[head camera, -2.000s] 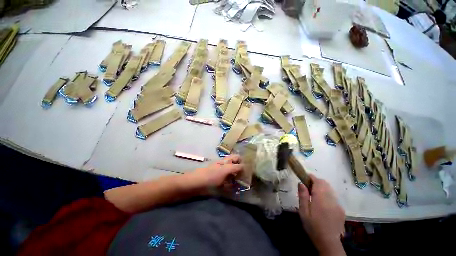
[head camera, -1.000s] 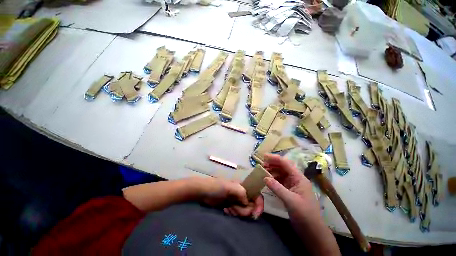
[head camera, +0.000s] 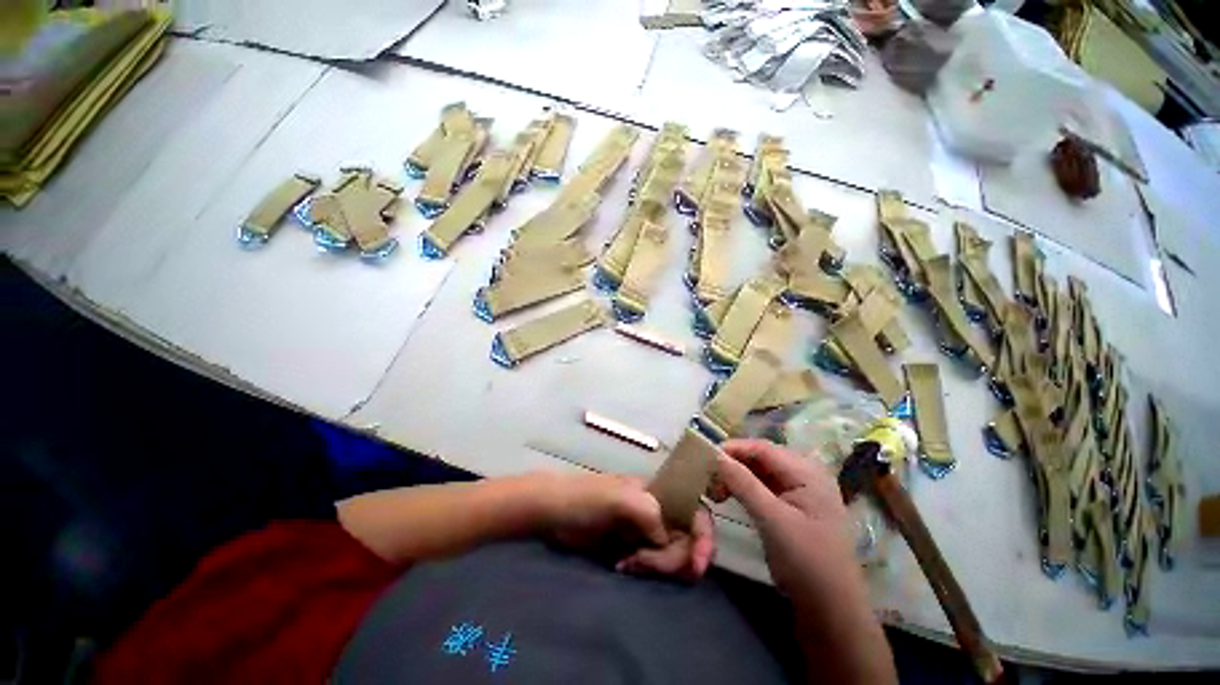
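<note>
A khaki webbing tab (head camera: 684, 476) is held upright between my two hands, close to the apron at the table's front edge. My left hand (head camera: 622, 519) grips its lower part. My right hand (head camera: 783, 498) pinches its right edge near the top. No ring shows on this tab; its lower end is hidden by my fingers. The hammer (head camera: 923, 549) lies just right of my right hand, its black head on the plastic-wrapped block (head camera: 836, 426) and its wooden handle pointing towards me.
Rows and heaps of tabs with rings (head camera: 542, 274) spread across the white table (head camera: 335, 321). Two pale gauge strips (head camera: 621, 430) lie left of my hands. Yellow fabric panels (head camera: 80, 101) are far left. White-grey strips (head camera: 789, 51) and a white container (head camera: 1003, 87) are at the far side.
My right hand has let go of the hammer, which now rests on the block, and has joined my left hand at the tab. The view has shifted, so the table things appear further right.
</note>
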